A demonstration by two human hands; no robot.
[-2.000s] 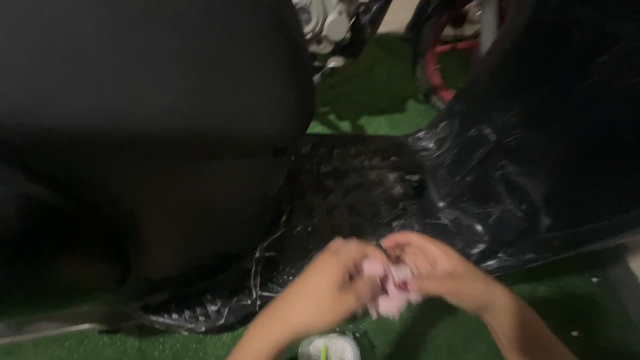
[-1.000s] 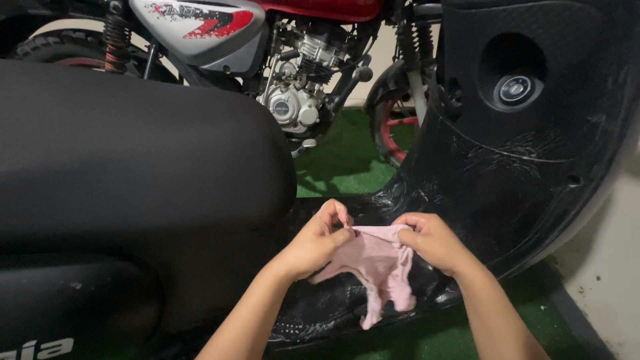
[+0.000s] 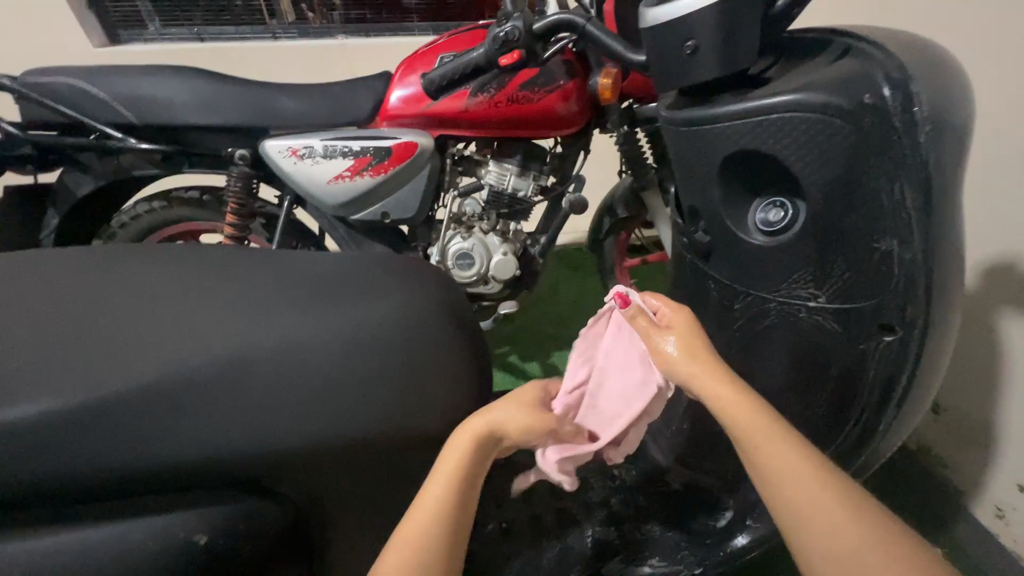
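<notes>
A damp-looking pink cloth (image 3: 612,380) hangs between my two hands, above the black footboard (image 3: 608,520) of a scooter. My right hand (image 3: 676,340) pinches its upper corner between thumb and fingers. Lower down and to the left, my left hand (image 3: 532,416) grips the cloth's lower edge, its fingertips partly hidden in the folds. To the left lies the scooter's black seat (image 3: 240,336). On the right rises the scooter's black inner leg shield (image 3: 800,320), with scratches and a round ignition lock (image 3: 776,214).
Behind the scooter stands a motorcycle with a red fuel tank (image 3: 496,88), a black seat (image 3: 200,96) and a metal engine (image 3: 480,248). Green artificial turf (image 3: 544,320) covers the floor between them. A pale wall (image 3: 992,240) is at the right.
The cloth, bunched up between my hands two seconds ago, is now spread and hangs lengthwise. My right hand now holds it higher than my left. The view has tilted up.
</notes>
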